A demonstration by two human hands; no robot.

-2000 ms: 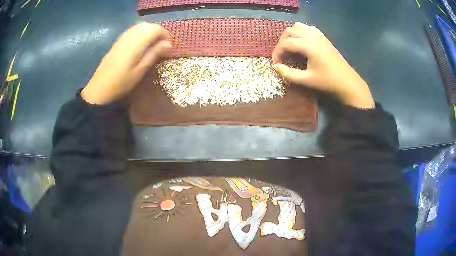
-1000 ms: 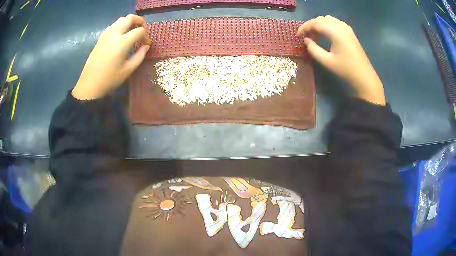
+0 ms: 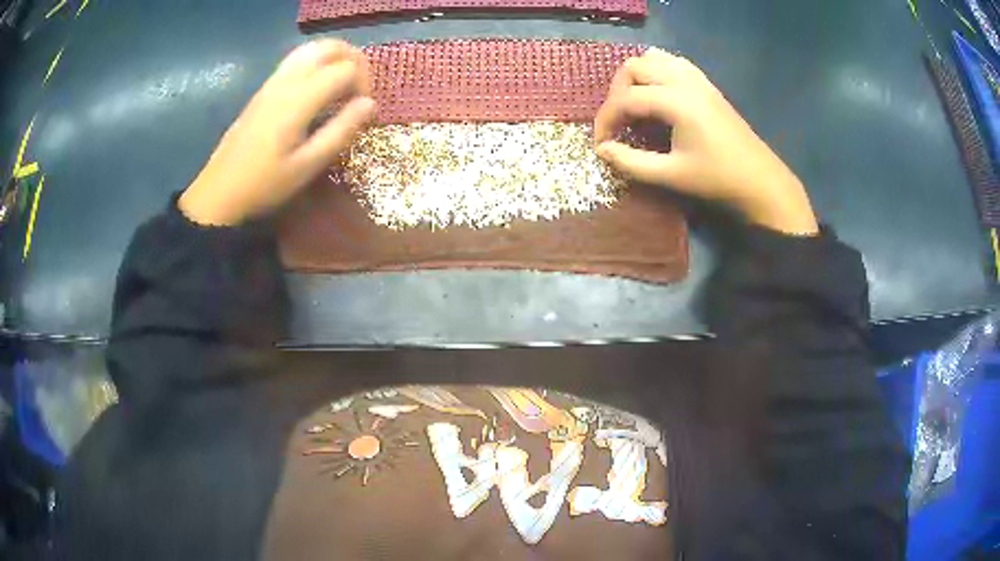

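The dull-red loading block (image 3: 493,82) lies across the far edge of the brown work cloth (image 3: 472,250). A wide glittering heap of tiny metal pieces (image 3: 483,175) lies on the cloth against the block's near side. My left hand (image 3: 291,126) is over the block's left end and the heap's left edge, fingers curled and a little blurred. My right hand (image 3: 685,137) is over the block's right end, thumb and fingers curved close together at the heap's right edge. Whether a tiny piece is between the fingers of either hand cannot be seen.
A second dull-red block (image 3: 472,11) lies beyond the first, cut by the top edge. A dark ridged block (image 3: 965,137) lies at the right beside a blue tray (image 3: 981,82). A blue bin (image 3: 959,482) with crinkled clear plastic (image 3: 943,416) stands below the table's right edge.
Both hands have moved inward from the block's ends and slightly toward me, now partly over the heap's edges. The block and cloth have stayed nearly in place.
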